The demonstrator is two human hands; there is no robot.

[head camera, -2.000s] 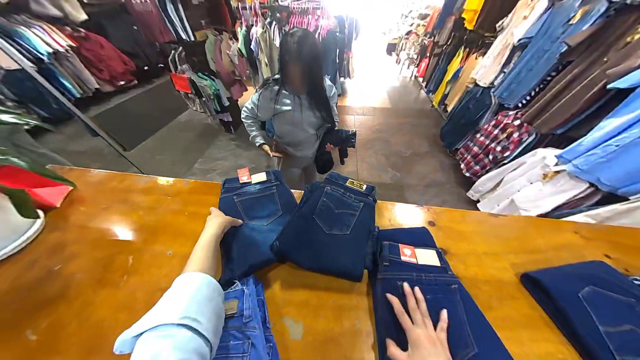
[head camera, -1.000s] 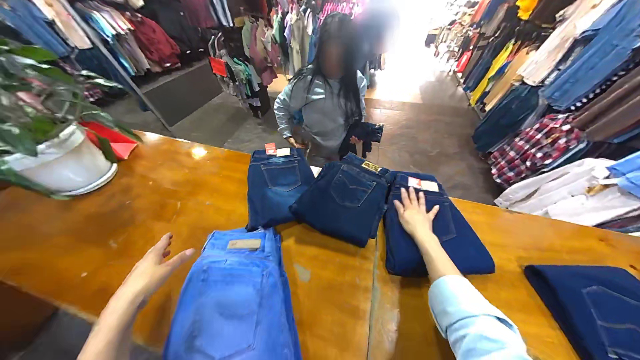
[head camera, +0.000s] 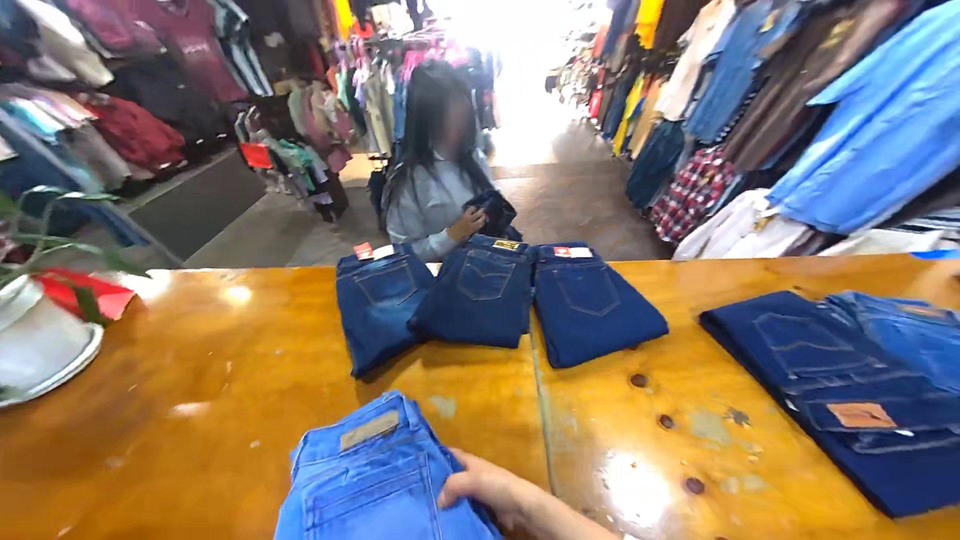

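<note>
My right hand [head camera: 491, 487] grips the right side of a pair of light blue jeans [head camera: 367, 480] at the near edge of the view, thumb on top, the other fingers hidden under the denim. My left hand is out of view. Beyond lie three folded pairs of dark blue jeans side by side: one with a red and white tag [head camera: 382, 300] on the left, one with a yellowish label [head camera: 480, 292] in the middle, overlapping the left pair, and another with a red and white tag [head camera: 596, 300] on the right.
A wooden counter [head camera: 202, 360] bears everything. More folded dark jeans [head camera: 817, 352] lie at right, beside lighter blue jeans [head camera: 907, 337]. A white plant pot [head camera: 45, 337] stands at left by a red object [head camera: 90, 292]. Across the counter, a person [head camera: 435, 180] holds a dark item. Clothes racks line both sides.
My right hand has left the right-hand dark jeans and now holds the light blue pair. My left hand has gone out of view. The person across the counter has turned and leaned lower.
</note>
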